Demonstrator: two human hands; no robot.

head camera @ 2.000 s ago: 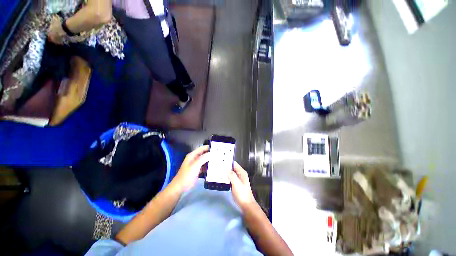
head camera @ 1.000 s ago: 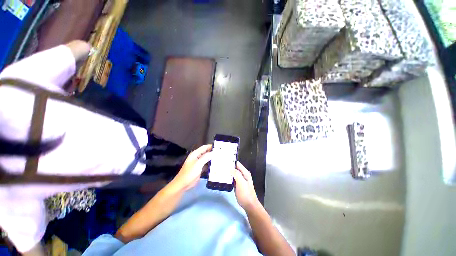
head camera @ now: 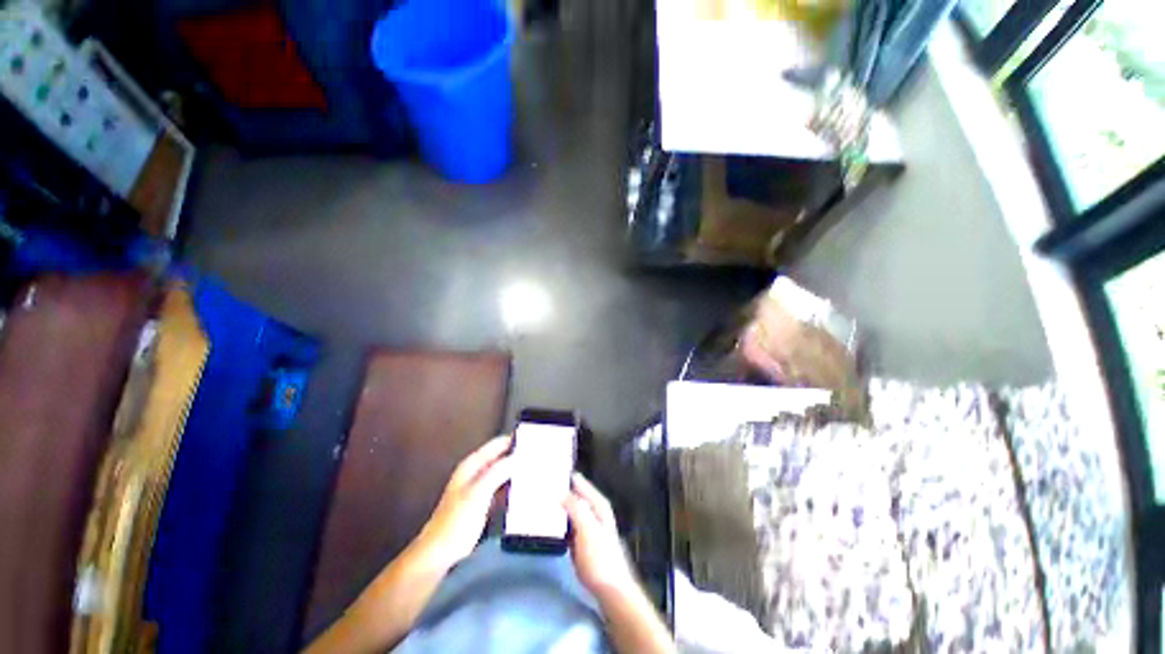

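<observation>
A black smartphone [head camera: 540, 480] with a glowing white screen is upright in front of my body, low in the middle of the view. My left hand [head camera: 473, 500] holds its left edge, with the thumb near the screen. My right hand [head camera: 594, 534] holds its lower right edge. The screen's content is too washed out to read. Both hands are bare.
Leopard-print stacks [head camera: 830, 530] lie on a white bench [head camera: 735, 403] at the right. Another white table [head camera: 728, 96] stands ahead. A blue bin [head camera: 463, 109] is on the floor ahead. A brown mat [head camera: 415, 479] and a blue machine [head camera: 211, 460] are at the left.
The view has moved forward along the aisle. The other person has left the picture, the leopard-print stacks are now nearer at the lower right, and a blue bin shows ahead. Both hands still hold the phone.
</observation>
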